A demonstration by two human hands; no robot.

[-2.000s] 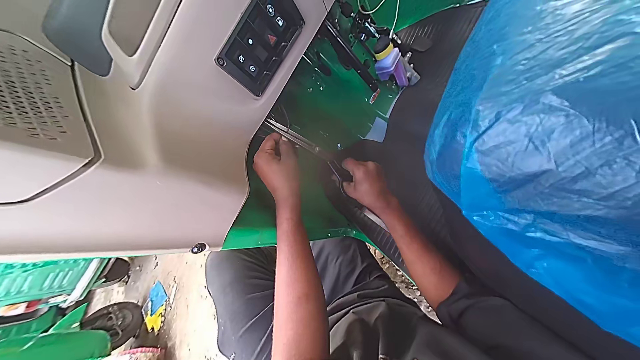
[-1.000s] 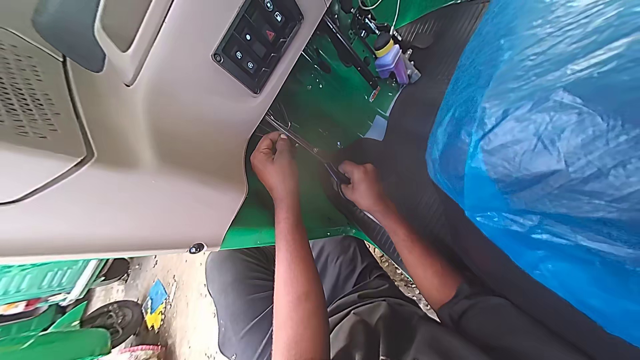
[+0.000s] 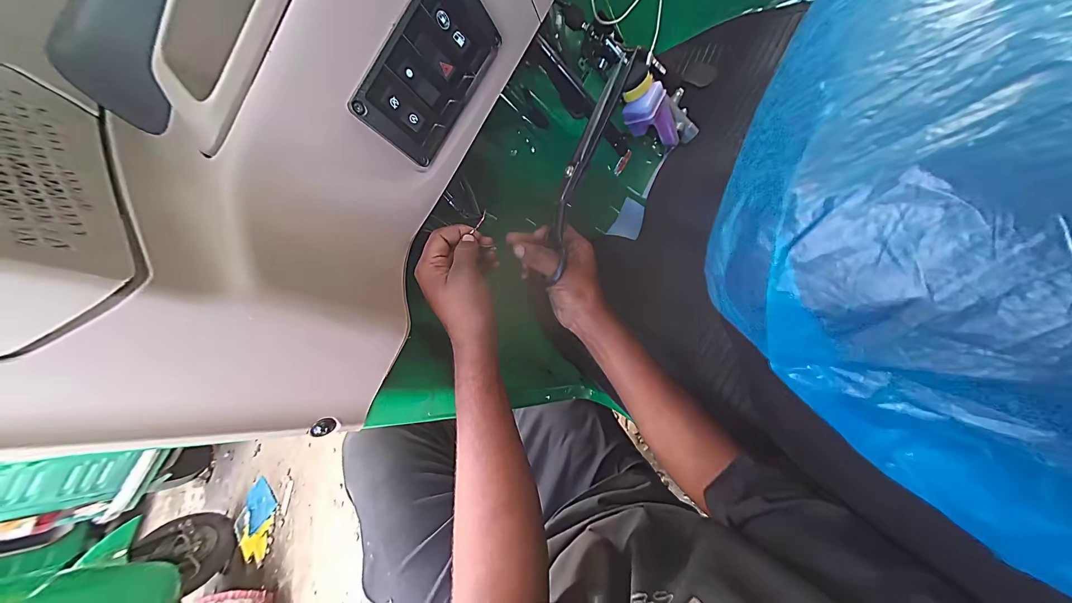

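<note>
My left hand (image 3: pixel 459 264) pinches a thin wire (image 3: pixel 480 223) between thumb and fingertips, beside the edge of the beige dashboard panel (image 3: pixel 318 276). The wire's short end sticks up and looks reddish. Just to its right, my right hand (image 3: pixel 563 268) has a pair of long dark scissors (image 3: pixel 578 159) hooked in the palm, with the blades pointing up and away. The thumb and forefinger of that hand reach toward the left fingertips without touching them. The wire's other end is hidden under the panel.
A switch panel (image 3: pixel 425 79) sits in the dashboard. A purple fluid reservoir (image 3: pixel 649 113) with a yellow collar stands beyond the scissors. Blue plastic sheeting (image 3: pixel 904 251) covers something at right, beside a black floor mat (image 3: pixel 670 310). A wheel (image 3: pixel 188 544) lies lower left.
The scissors earlier pointed left toward my left hand; they now point up and away. My right hand has moved closer to my left and its thumb and forefinger have extended.
</note>
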